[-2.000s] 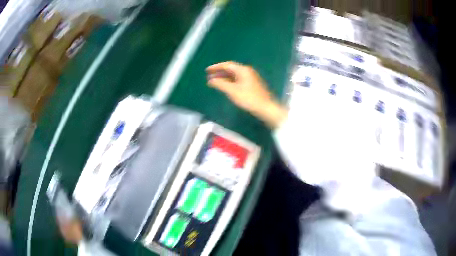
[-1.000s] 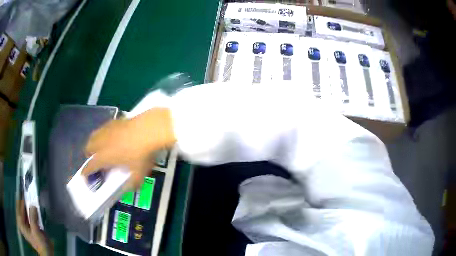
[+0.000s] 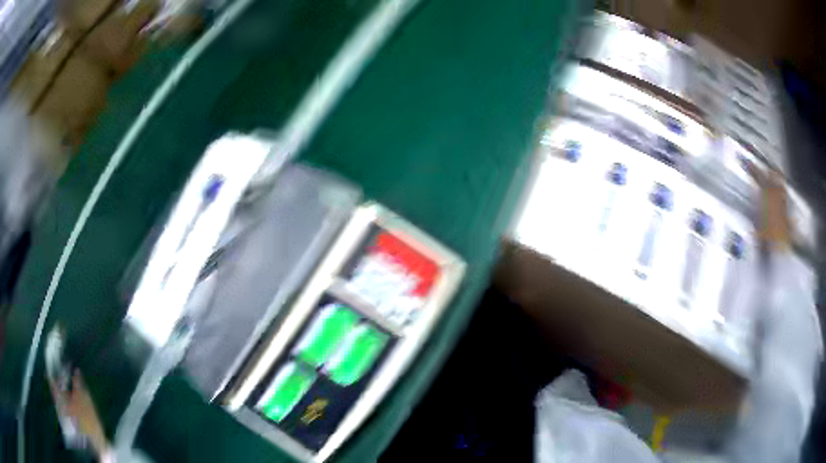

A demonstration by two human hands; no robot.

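The counting scale (image 3: 344, 325) stands on the green bench with its grey pan bare and green displays lit. A white smartwatch box (image 3: 186, 240) lies along the pan's far left side. My left hand (image 3: 77, 411), blurred at the lower left, holds a narrow whitish box, seen end-on. My right hand (image 3: 774, 212), blurred, is at the right side of the open carton (image 3: 625, 321), over the rows of white watch boxes (image 3: 648, 222). Whether its fingers grip a box cannot be told.
A white strip (image 3: 335, 81) runs along the green bench. Brown cartons (image 3: 72, 81) and clear film (image 3: 23, 172) are at the upper left, beyond the bench edge. More white boxes (image 3: 738, 90) lie behind the open carton at the upper right.
My right hand has moved from above the scale pan, where it held a white box, to the carton's right side. The view has turned. My left hand stays low at the left.
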